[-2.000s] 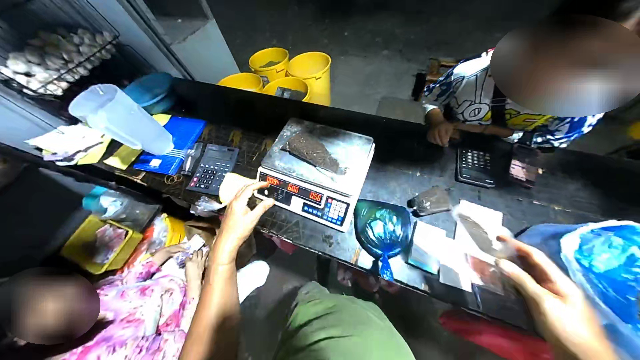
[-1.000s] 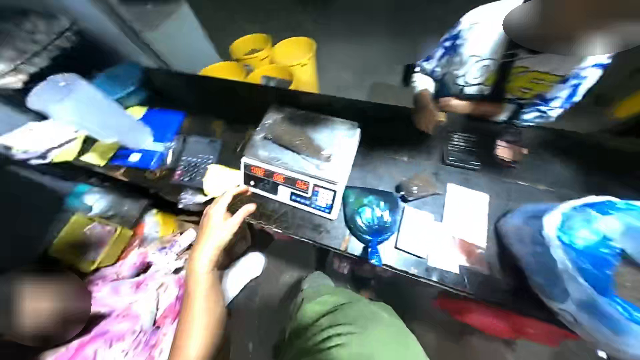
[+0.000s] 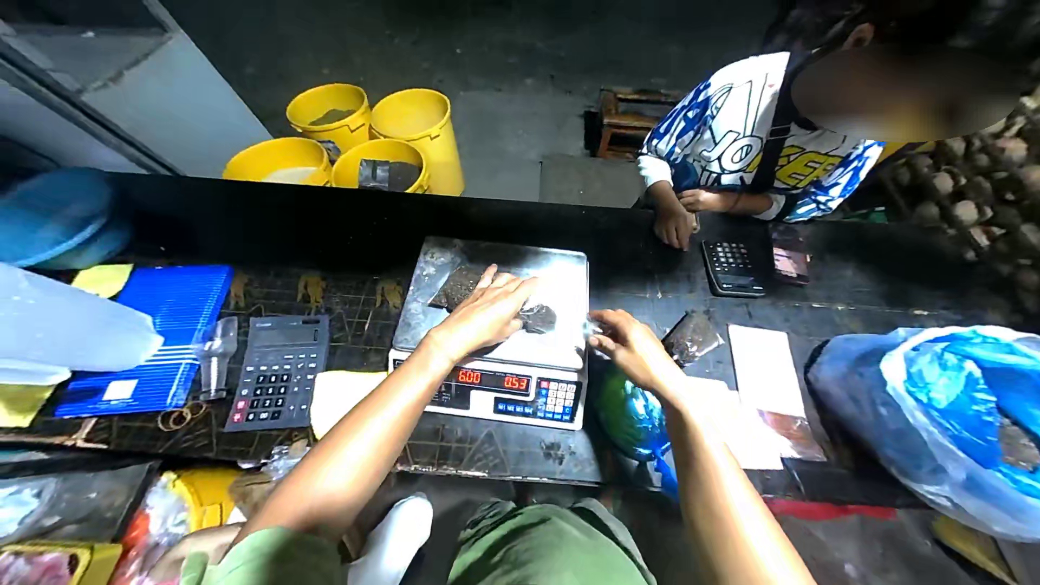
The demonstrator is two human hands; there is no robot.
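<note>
My left hand (image 3: pixel 487 313) lies over a clear plastic bag of dark granular stuff (image 3: pixel 459 284) on the steel pan of a digital price scale (image 3: pixel 489 390), fingers reaching toward the back. At the pan's right edge my right hand (image 3: pixel 621 337) pinches the clear plastic end of the bag, its fingertips partly hiding it. The scale's red display is lit. Beside the scale, under my right wrist, sits a knotted blue-green plastic bag (image 3: pixel 630 414). Another small bag of dark stuff (image 3: pixel 692 337) lies just right of my right hand.
A desk calculator (image 3: pixel 280 370) and blue folder (image 3: pixel 175 325) lie left of the scale; white papers (image 3: pixel 768 370) and a large blue plastic-lined sack (image 3: pixel 853 406) stand right. Across the counter (image 3: pixel 520 215) a person rests both hands near a second calculator (image 3: pixel 734 268). Yellow buckets (image 3: pixel 418 130) stand beyond.
My left hand has moved from the scale's front left onto the bag on the pan. My right hand, out of view one second ago, is at the pan's right edge.
</note>
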